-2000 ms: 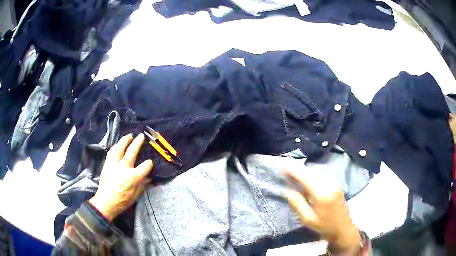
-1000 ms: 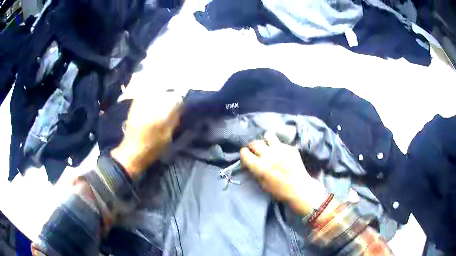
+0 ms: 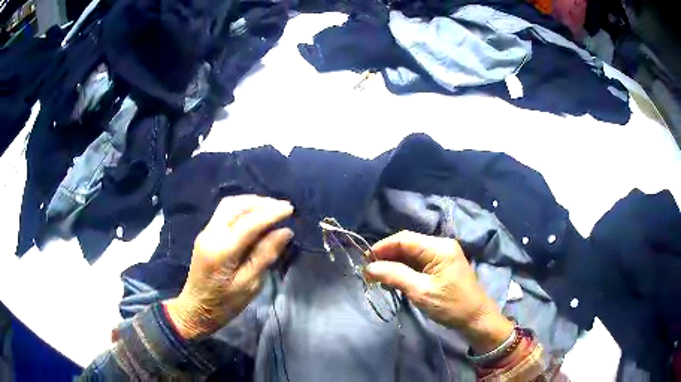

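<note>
A dark denim jacket [image 3: 336, 175] lies spread in front of me, its pale grey inside [image 3: 321, 313] turned up nearest me. My right hand [image 3: 433, 280] holds thin-framed eyeglasses [image 3: 362, 257] between thumb and fingers, above the jacket. The lenses hang towards the lower side. My left hand [image 3: 239, 261] is over the left part of the jacket, beside the glasses and not touching them. Its thumb and fingertips are apart, and I see nothing in them. Small white buttons [image 3: 525, 240] show on the jacket's right side.
The large white table [image 3: 276, 104] curves around the jacket. Dark jackets are heaped at the left [image 3: 142, 149]. Another with grey lining [image 3: 463, 48] lies at the far side, and more dark denim [image 3: 635, 261] at the right. A small yellowish thing [image 3: 364, 79] lies beyond the jacket, too blurred to name.
The jacket's front was folded back, showing more grey inside. My right hand has come in from the lower right and now holds eyeglasses. My left hand has shifted slightly right and down since one second ago.
</note>
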